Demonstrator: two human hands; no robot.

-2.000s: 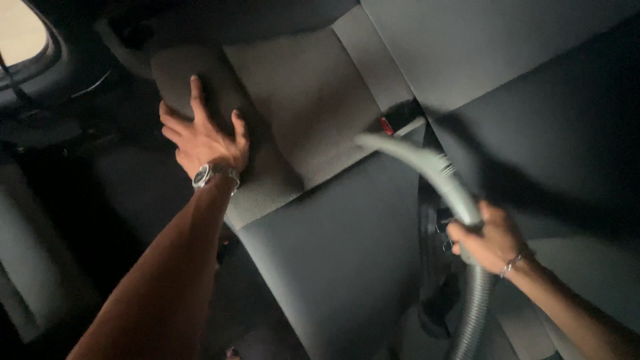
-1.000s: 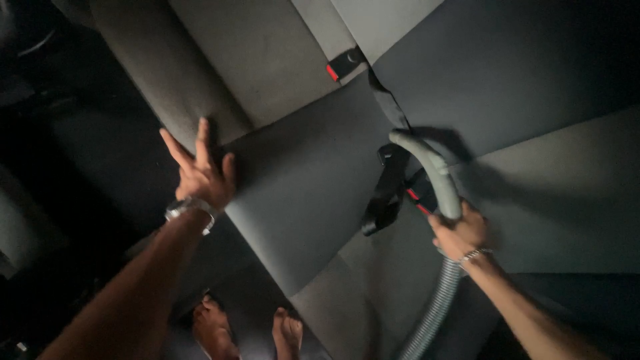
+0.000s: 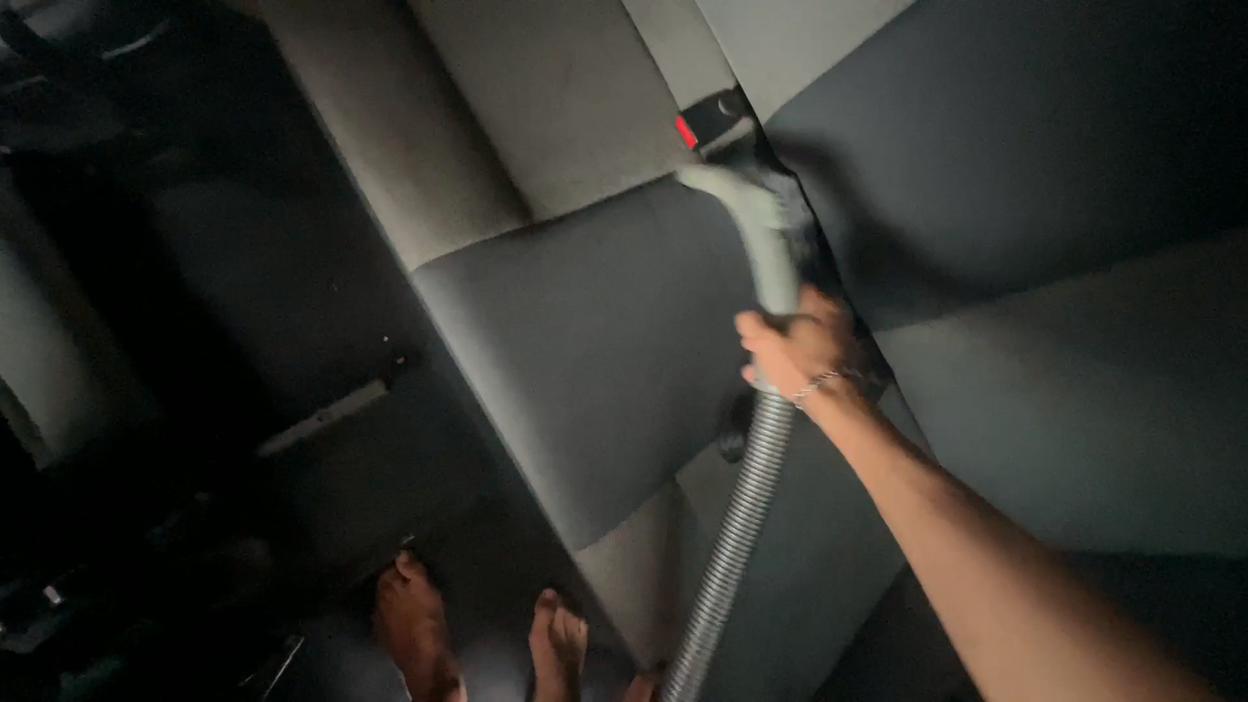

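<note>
My right hand [image 3: 804, 341], with a chain bracelet at the wrist, grips the grey curved handle tube of a vacuum cleaner hose [image 3: 765, 234]. The tube's open end lies at the seam between two cushion panels of a car's rear seat [image 3: 595, 361], just below a seat belt buckle [image 3: 717, 117] with a red button. From my hand the ribbed grey hose [image 3: 731, 546] runs down to the bottom edge. My left hand is out of view.
The seat backrest [image 3: 1053, 175] rises at the right. Bare feet [image 3: 409, 619] stand on the dark car floor [image 3: 439, 468] beside the seat edge. A dark rounded piece [image 3: 733, 429] sits by the hose. The left side is very dark.
My left hand, which rested on the seat's front edge, has left the view. My right hand has brought the tube from the belt straps up near the red-buttoned buckle.
</note>
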